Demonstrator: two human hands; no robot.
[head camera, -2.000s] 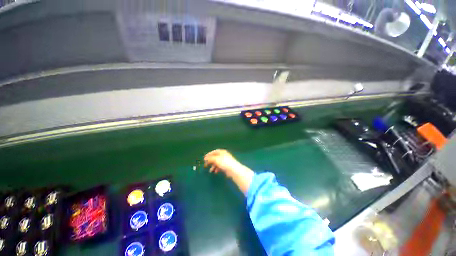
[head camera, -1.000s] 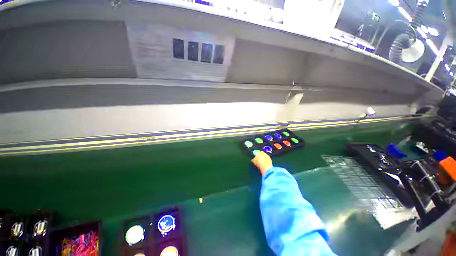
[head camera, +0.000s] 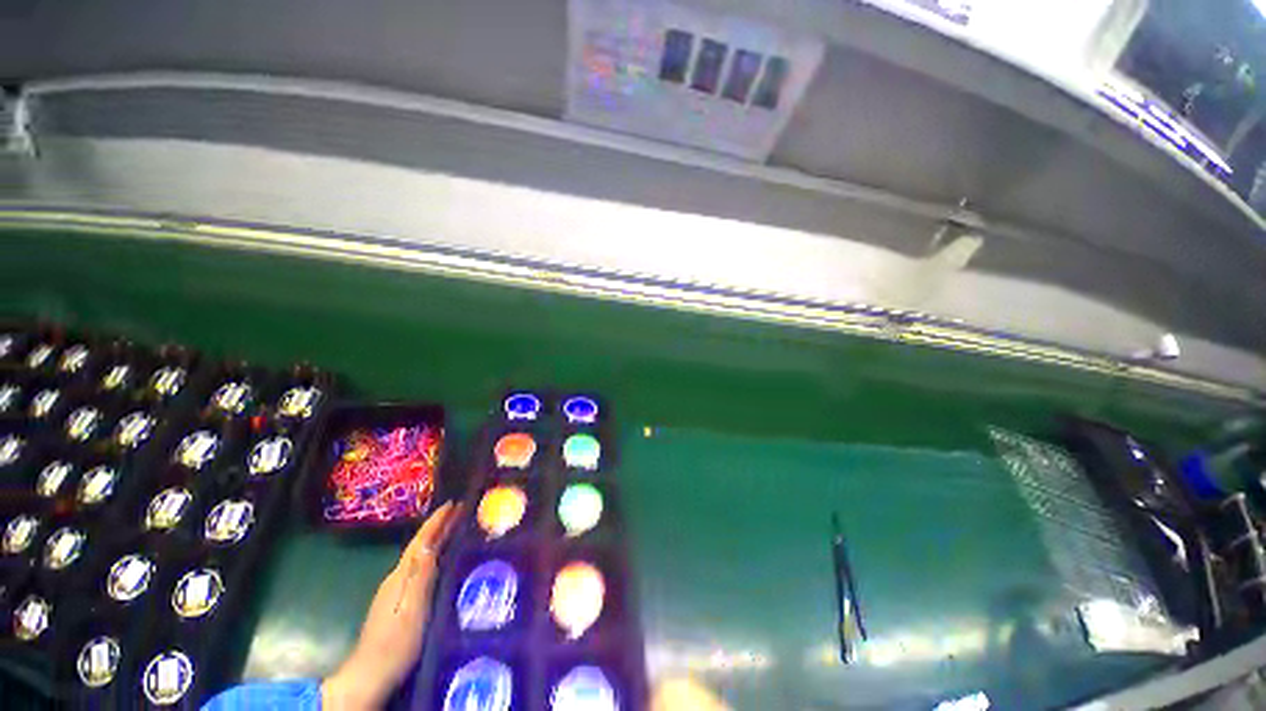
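A long black working tray (head camera: 542, 556) lies or is held in front of me, with two columns of lit round modules (head camera: 579, 597) glowing blue, red, orange and green. My left hand (head camera: 396, 625) is at its left side, fingers along the edge, gripping it. My right hand (head camera: 687, 695) is blurred at the bottom edge of the picture, close to the tray's right side; its fingers cannot be made out. Whether the tray rests on the mat or is raised cannot be told.
Black stock trays (head camera: 139, 500) of mostly unlit modules fill the left. A black parts box (head camera: 383, 472) holds tangled coloured strands. Dark tweezers (head camera: 846, 590) lie on the green mat at right, near a clear gridded item (head camera: 1062, 528) and black equipment (head camera: 1145, 500).
The view has shifted left and down. The small lit tray at the back, which my right hand was touching, no longer shows there. My left hand has appeared at the front tray; my right hand is back near me.
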